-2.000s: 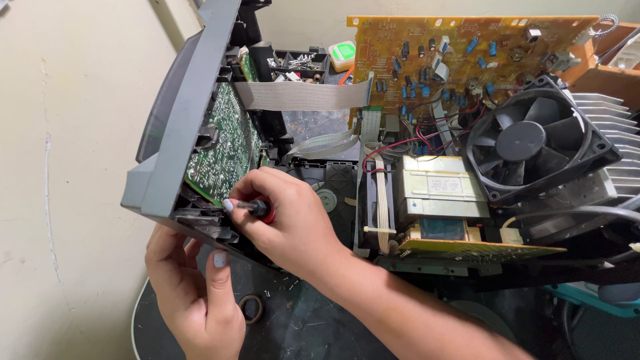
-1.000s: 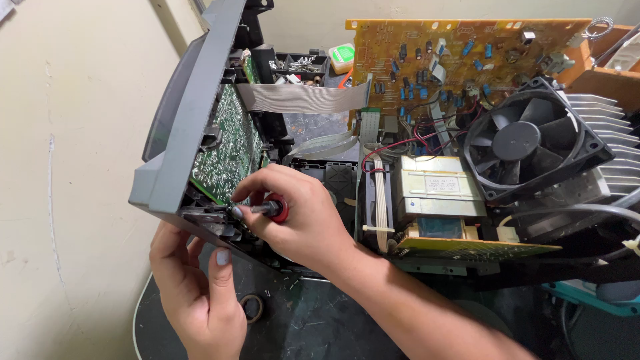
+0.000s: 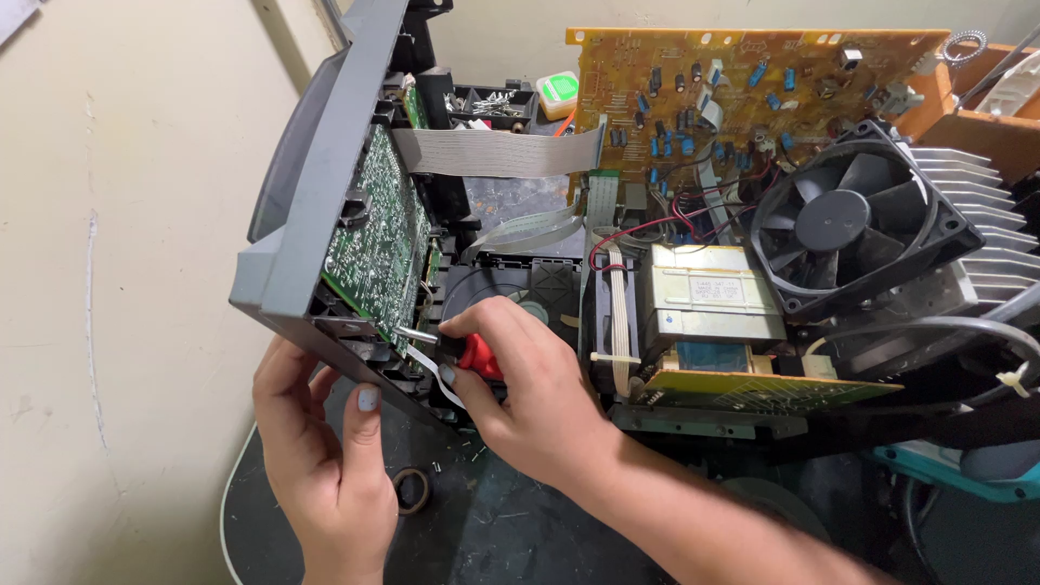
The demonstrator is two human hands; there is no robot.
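Observation:
A red and black screwdriver (image 3: pixel 481 354) is in my right hand (image 3: pixel 532 382), its metal shaft pointing left at the lower edge of a green circuit board (image 3: pixel 378 236). That board is fixed inside the grey plastic front panel (image 3: pixel 309 187) of an opened audio unit. My left hand (image 3: pixel 329 455) holds the panel's lower edge, fingers behind it and thumb in front. A wide grey ribbon cable (image 3: pixel 500 153) runs from the panel to an upright amber circuit board (image 3: pixel 650 97). Just below the screwdriver tip is a narrow white flat cable (image 3: pixel 431 367).
To the right are a transformer (image 3: pixel 711 292), a black cooling fan (image 3: pixel 837 219) and a metal heatsink (image 3: pixel 959 195). Behind stands a black compartment tray (image 3: pixel 528 101) of screws. A brown ring (image 3: pixel 412 490) and several small screws lie on the dark table. A wall rises at the left.
My right hand and the screwdriver have moved a little right and up, from the panel's lower corner to the green board's lower edge. My left hand remains at the panel's lower edge.

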